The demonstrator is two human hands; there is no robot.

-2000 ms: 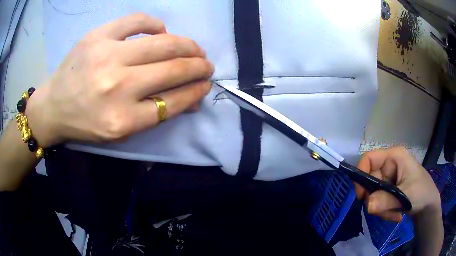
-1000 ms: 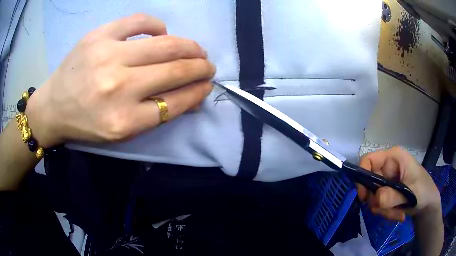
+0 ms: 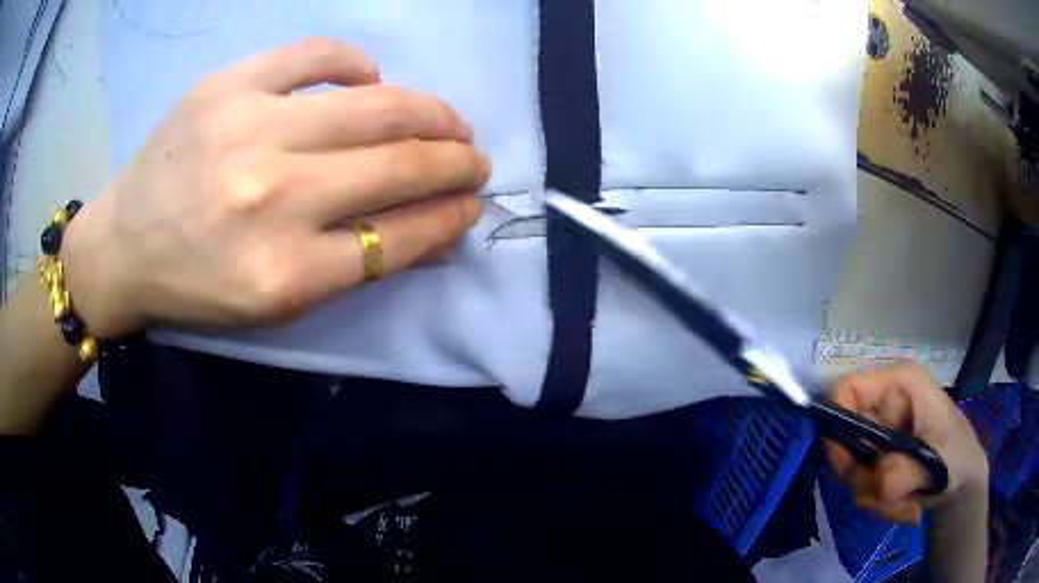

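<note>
A white garment panel (image 3: 706, 103) lies in front of me with a black contrast strip (image 3: 569, 91) running down it. Two thin pocket stitch lines (image 3: 718, 190) cross the strip, with a cut slit at their left end. My left hand (image 3: 308, 182) presses flat on the panel, fingertips at that left end. My right hand (image 3: 906, 438) grips the black handles of the scissors (image 3: 672, 290). The blades look closed and slightly blurred, their tip over the black strip, right of the slit's left end. The fingers partly hide the handles.
The pale table (image 3: 906, 273) shows at the right, with a brownish worn patch (image 3: 929, 85) at the upper right. A blue plastic crate (image 3: 758, 461) is below the panel's lower right edge. My dark-clothed lap (image 3: 456, 490) is below the panel.
The scissors have moved right and down, their tip drawn back from my left fingertips to the black strip. My right hand moved slightly down. My left hand has stayed in place.
</note>
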